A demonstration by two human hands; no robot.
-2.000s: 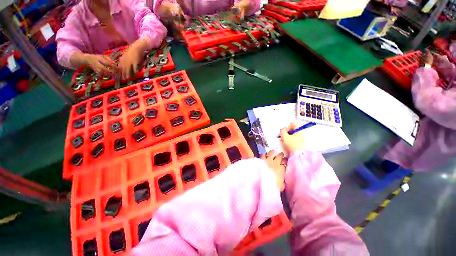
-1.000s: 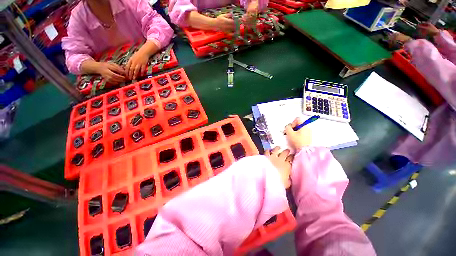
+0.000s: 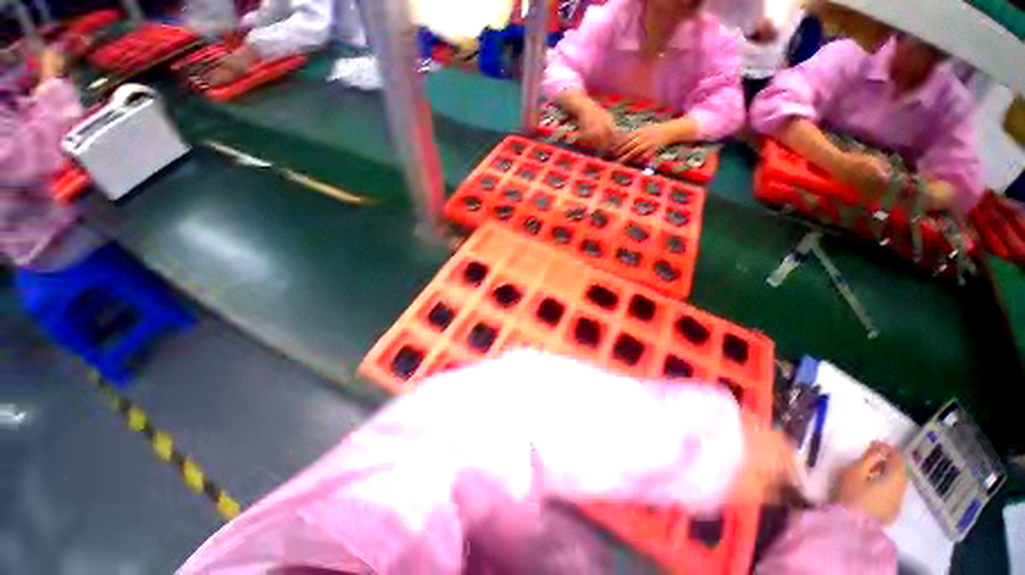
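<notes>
A red compartment tray [image 3: 523, 253] holds black watch heads [image 3: 600, 295], screens up, with some pockets empty. My left sleeve crosses it. My left hand [image 3: 773, 463] is blurred at the tray's right edge; its fingertips are unclear. My right hand [image 3: 872, 483] is over the white record sheet [image 3: 860, 410], fingers curled; whether it holds anything is unclear. A blue pen [image 3: 818, 431] lies at the sheet's left side by the clip. A calculator [image 3: 953, 469] stands right of the hand. A second red tray [image 3: 550, 183] of watch heads lies beyond the first.
A metal post [image 3: 402, 112] stands left of the trays. A white box-shaped device [image 3: 126, 143] is at the far left of the bench. Loose straps [image 3: 841, 286] lie beyond the sheet. People in pink smocks [image 3: 646, 67] work across the bench. A blue stool [image 3: 103, 303] stands left.
The view has swung left, so trays and sheet appear further right. The pen has left my right hand and lies on the sheet. My left hand has moved off the sheet towards the tray's edge.
</notes>
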